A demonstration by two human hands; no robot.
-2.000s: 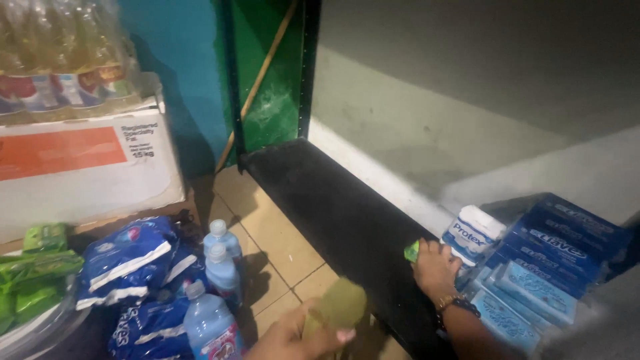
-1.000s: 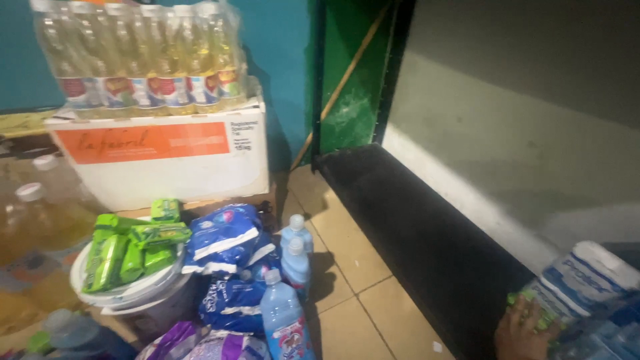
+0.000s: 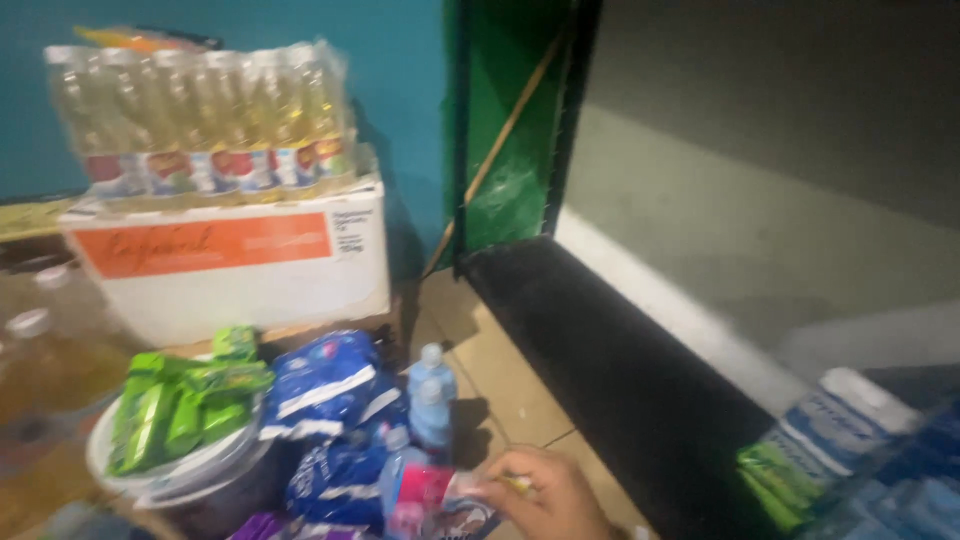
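My right hand (image 3: 544, 491) reaches in from the lower right, blurred, fingers pinching a small pink-and-white item (image 3: 427, 486) with a bit of yellow by the fingertips. This item overlaps a light-blue plastic bottle (image 3: 397, 457); whether they touch I cannot tell. Two more blue bottles (image 3: 431, 401) stand behind. Blue plastic packs (image 3: 326, 382) lie to their left, beside green packets (image 3: 180, 409) on a lidded white bucket (image 3: 124, 480). On the black shelf (image 3: 600, 337), at right, green packets (image 3: 776, 480) lie against a blue-and-white soap pack (image 3: 832, 420). My left hand is out of view.
A white carton (image 3: 322, 292) with an orange band carries shrink-wrapped bottles of yellow liquid (image 3: 217, 127). More bottles (image 3: 45, 375) stand at far left, and purple packs (image 3: 262, 525) lie at the bottom. A wooden stick (image 3: 517, 112) leans by the green panel; blue packs fill the lower right.
My right hand has left the green packets by the soap pack and moved left to the bottles, now with a pink-and-white item. My left hand, seen two seconds ago, is out of view.
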